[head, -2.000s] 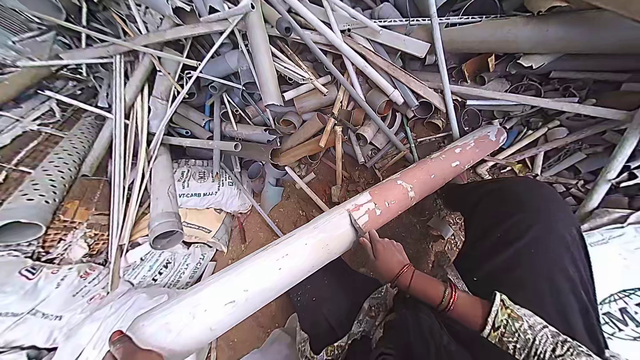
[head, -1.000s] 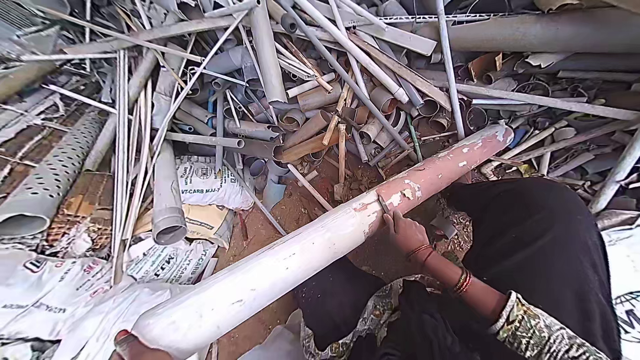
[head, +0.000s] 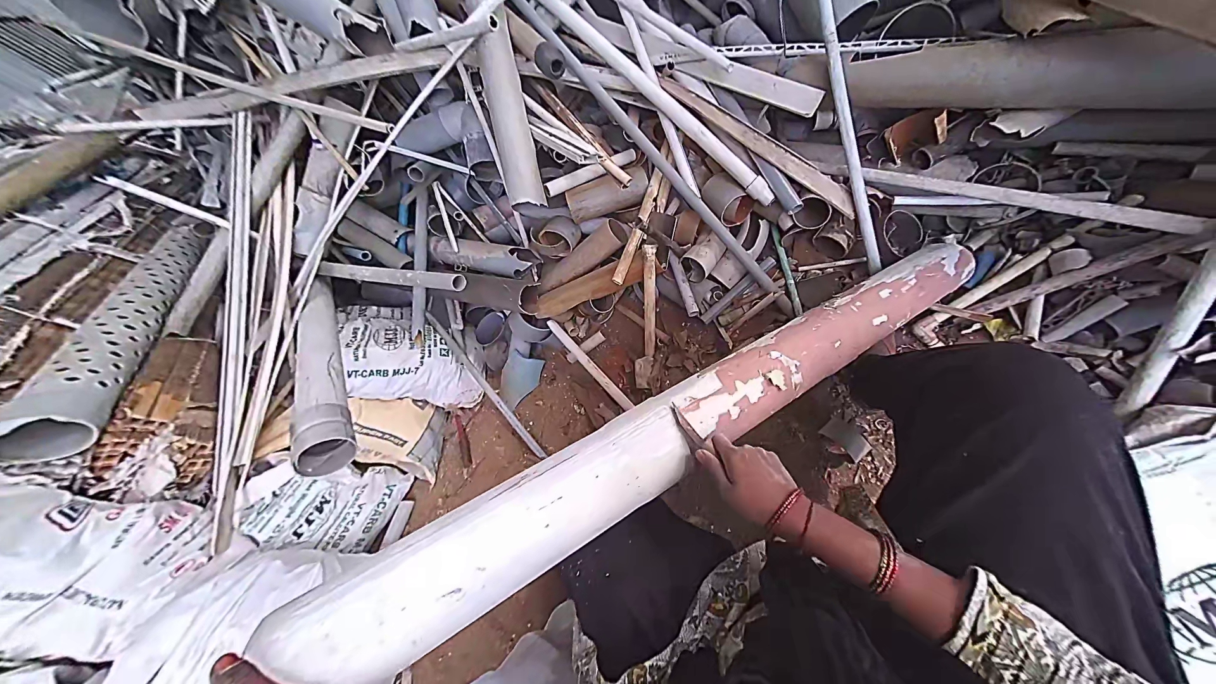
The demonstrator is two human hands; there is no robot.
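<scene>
A long plastic pipe (head: pixel 532 503) slants from the lower left to the right across my lap. Its near part is white, and its far part bears flaking reddish paint. In my right hand (head: pixel 750 475) is a small knife (head: pixel 689 427), whose blade touches the pipe near the border between white and red. Only the fingertips of my left hand (head: pixel 237 670) show, against the pipe's lower left end; the rest of that hand is hidden or out of frame.
A heap of scrap pipes (head: pixel 608 199) and strips fills the far side. To the left lie a perforated grey pipe (head: pixel 114 332), an open-ended grey pipe (head: pixel 321 408) and printed white sacks (head: pixel 76 570). Brown soil (head: pixel 513 475) shows between the heap and the pipe.
My right hand with the knife moved up along the pipe towards the red part, then back down towards the white part. My left hand has stayed at the lower end.
</scene>
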